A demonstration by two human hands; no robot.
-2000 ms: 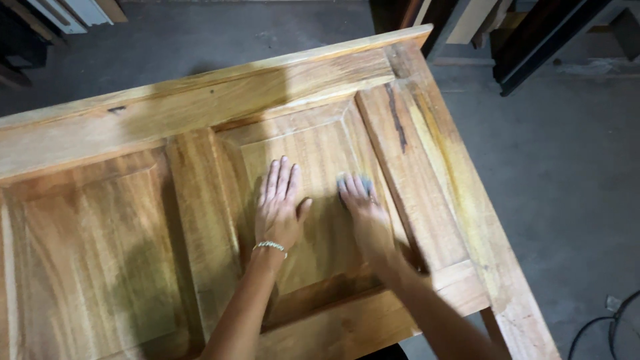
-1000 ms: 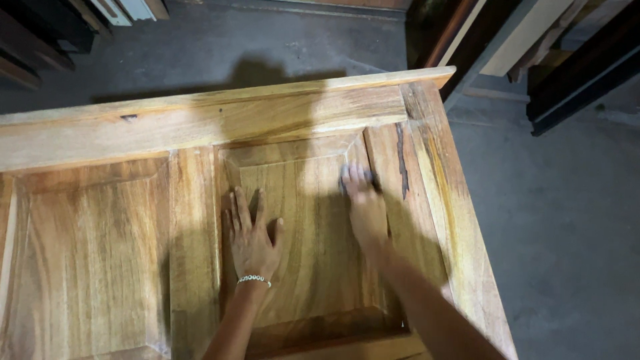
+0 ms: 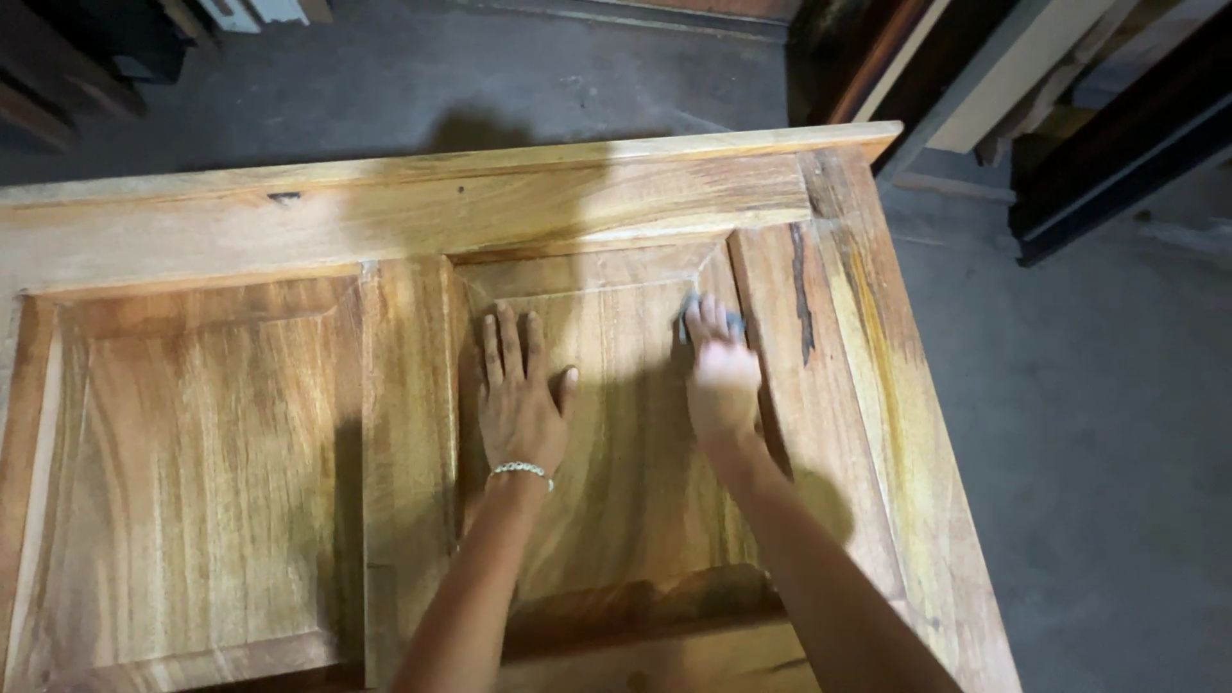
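A paneled wooden piece of furniture (image 3: 414, 433) with raised panels in a frame lies before me. On the left part of the right raised panel (image 3: 626, 414), my left hand (image 3: 523, 404) rests flat, fingers spread, a light beaded bracelet (image 3: 520, 468) at its wrist. My right hand (image 3: 724, 371) presses a small grey sanding pad or folded abrasive (image 3: 686, 318) against the same panel's upper right corner, beside the bevel; it is slightly blurred and mostly covers the pad. A dark crack (image 3: 802, 298) marks the frame just to its right.
Another raised panel (image 3: 192, 481) lies at the left. Beyond the far edge is a grey concrete floor (image 3: 385, 77). Dark and pale boards or frames (image 3: 1001, 77) stand at the upper right, and more dark pieces (image 3: 58, 77) at the upper left.
Since the oldest frame, my right hand has moved up the panel toward its upper right corner. Since one second ago, my left hand has shifted slightly away from the panel's left edge.
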